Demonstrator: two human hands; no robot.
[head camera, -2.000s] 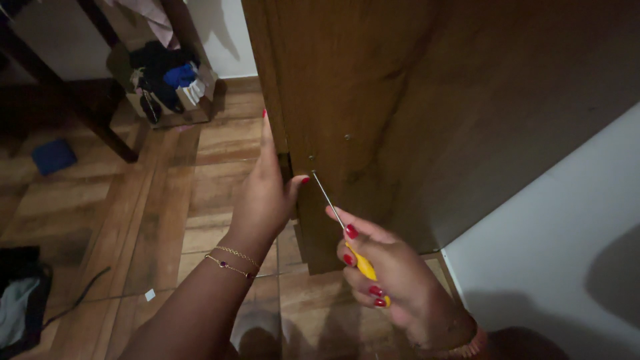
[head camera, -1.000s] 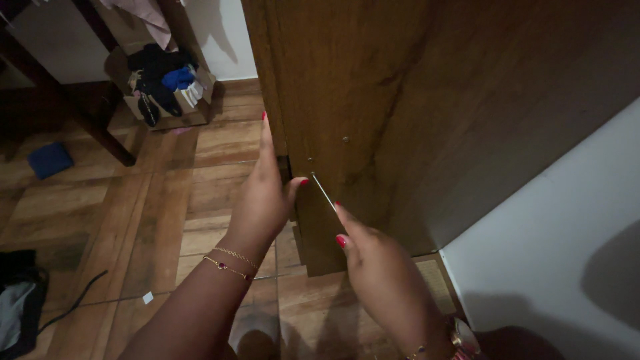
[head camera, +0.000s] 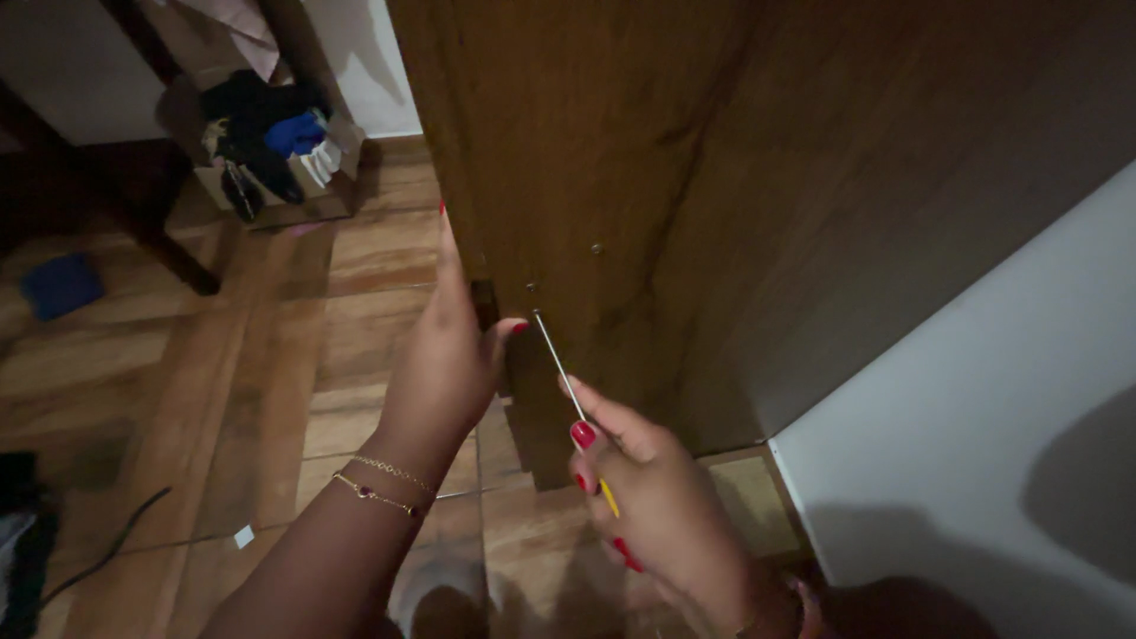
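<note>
My right hand (head camera: 661, 501) grips a screwdriver (head camera: 559, 366) with a thin metal shaft; a bit of its yellow handle shows between the fingers. The tip meets a screw (head camera: 536, 312) low on the side panel of a dark wooden piece of furniture (head camera: 639, 160). A second screw or hole (head camera: 532, 287) lies just above it, and another small fastener (head camera: 596, 249) sits up and to the right. My left hand (head camera: 453, 346) lies against the panel's left edge, thumb spread toward the screwdriver tip, fingers partly hidden behind the edge. It holds no loose object.
A cardboard box (head camera: 284, 213) of clothes stands at the upper left, near a dark wooden leg (head camera: 177, 257). A blue item (head camera: 62, 286), a dark cable (head camera: 115, 546) and a small white piece (head camera: 244, 536) lie on the floor. A white wall (head camera: 958, 382) rises at the right.
My right hand has shifted and turned its grip on the screwdriver between frames, while the tip stays at the same place on the panel. My left hand has stayed at the panel's edge.
</note>
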